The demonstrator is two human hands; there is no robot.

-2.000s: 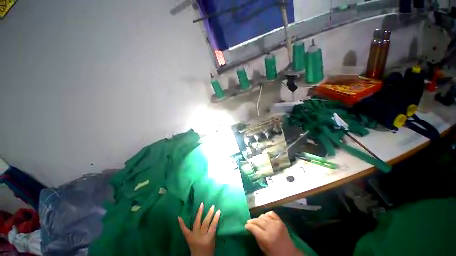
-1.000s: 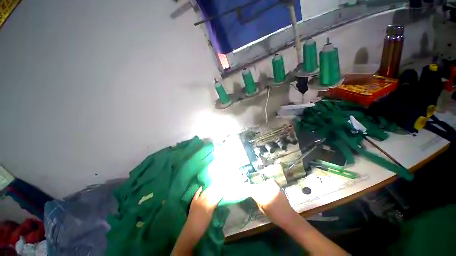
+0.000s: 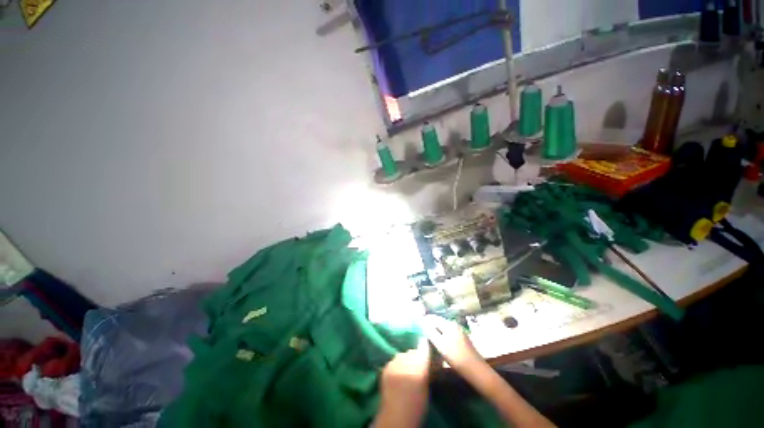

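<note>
My left hand point(image 3: 405, 378) is closed on the edge of a green garment piece point(image 3: 358, 311), just in front of the overlock machine point(image 3: 469, 272). My right hand point(image 3: 448, 341) is beside it, a little higher and to the right, with its fingertips at the same cloth edge and partly washed out by glare. The machine lamp point(image 3: 381, 226) glares white and hides the needle area. A heaped green garment pile point(image 3: 268, 334) with small pale labels lies left of the machine and touches the cloth in my hands.
Green thread cones point(image 3: 479, 127) stand behind the machine. Dark green strips point(image 3: 578, 221) lie right of it, with a thin rod point(image 3: 641, 272) across them. Slim green snips point(image 3: 553, 291) lie nearer. Behind are an orange-red box point(image 3: 616, 169) and a reddish-brown bottle point(image 3: 662, 113). A grey plastic bag point(image 3: 138, 359) is far left.
My left hand has moved right and down from the glare and now closes on the cloth edge. My right hand has drawn slightly down. Earlier, my left hand lay spread flat on the cloth.
</note>
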